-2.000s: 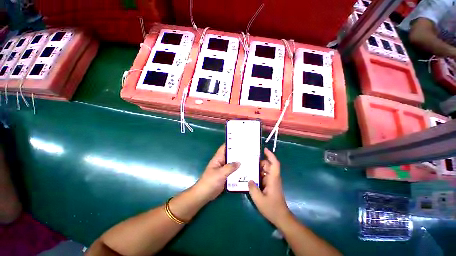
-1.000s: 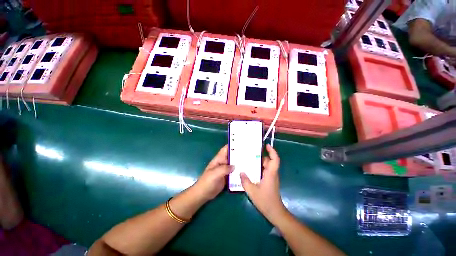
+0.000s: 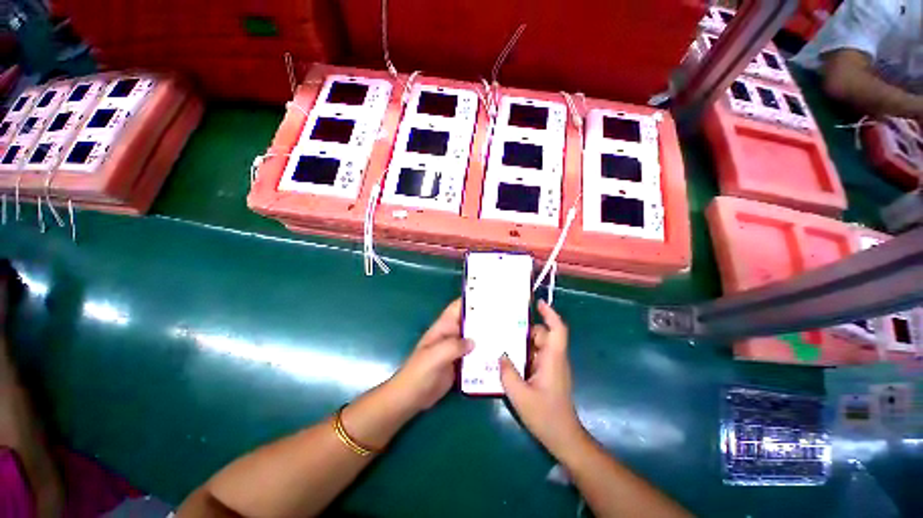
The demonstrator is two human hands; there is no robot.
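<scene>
A smartphone (image 3: pixel 496 319) with a white lit screen and dark edge stands upright in the picture centre, over the green bench. My left hand (image 3: pixel 433 359) grips its left edge, thumb at the side of the screen. My right hand (image 3: pixel 538 376) holds its lower right side, thumb over the lower screen. Both hands are bare. Just beyond the phone lies a stacked pink foam tray (image 3: pixel 455 229) with white devices (image 3: pixel 428 142) that have dark screens. Thin white cords (image 3: pixel 372 228) hang over its front edge.
Another loaded foam tray (image 3: pixel 152 167) lies at left. Partly empty pink trays (image 3: pixel 774 162) lie at right behind a grey metal post (image 3: pixel 810 293). A clear plastic blister tray (image 3: pixel 776 437) lies at lower right. Red stacked trays (image 3: pixel 526 40) stand behind. A person's arm (image 3: pixel 870 86) shows at upper right, another (image 3: pixel 22 415) at left.
My right thumb has moved over the lower screen. The phone sits slightly lower in the picture than a second ago. More of the other person's arm and pink clothing shows at left.
</scene>
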